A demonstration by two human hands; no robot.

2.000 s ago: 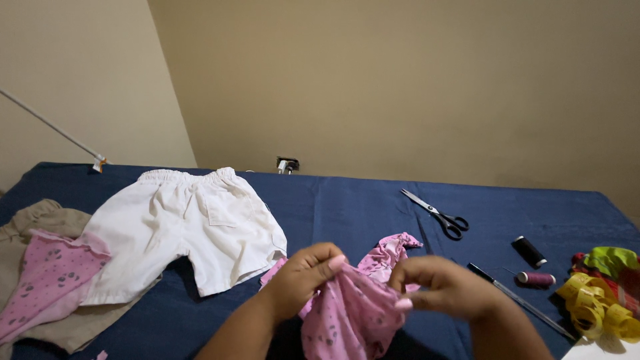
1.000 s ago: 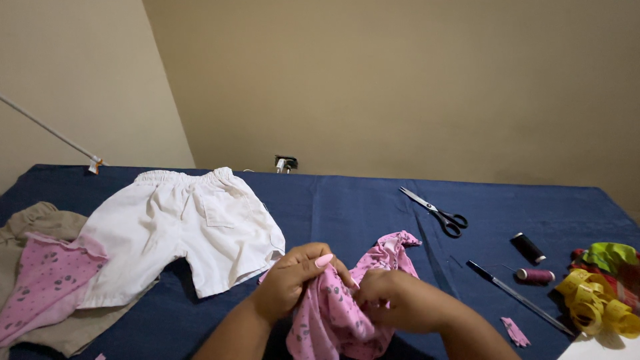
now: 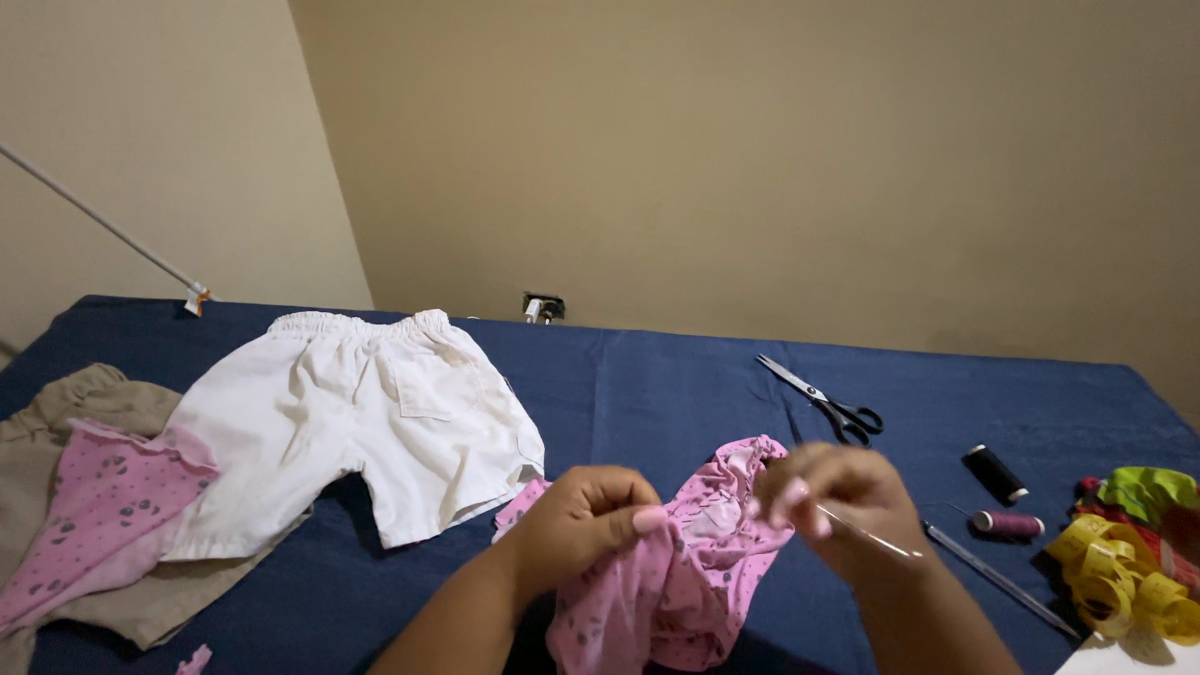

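Observation:
My left hand point(image 3: 595, 525) pinches pink printed fabric point(image 3: 656, 591) between thumb and fingers, near the lower middle of the view. The fabric bears dark prints and hangs bunched below the fingers, with a gathered part spreading to the right. Just right of it, my right hand point(image 3: 825, 502) is raised with its fingertips pinched together. A thin, shiny strand runs from those fingertips over the palm side; whether it is thread or a needle, I cannot tell. Beyond the right hand lie black-handled scissors point(image 3: 825, 398), their blades pointing to the back left.
White shorts point(image 3: 347, 422) lie left on the blue cloth point(image 3: 647, 403), over beige clothing point(image 3: 178, 595) and beside another pink printed piece point(image 3: 112, 511). At right are a black thread spool point(image 3: 995, 473), a purple spool point(image 3: 1008, 525), a pen point(image 3: 998, 577) and a yellow measuring tape point(image 3: 1106, 572).
My right hand has moved away from the fabric to the right, with the thin strand now visible at it. The left hand still grips the fabric.

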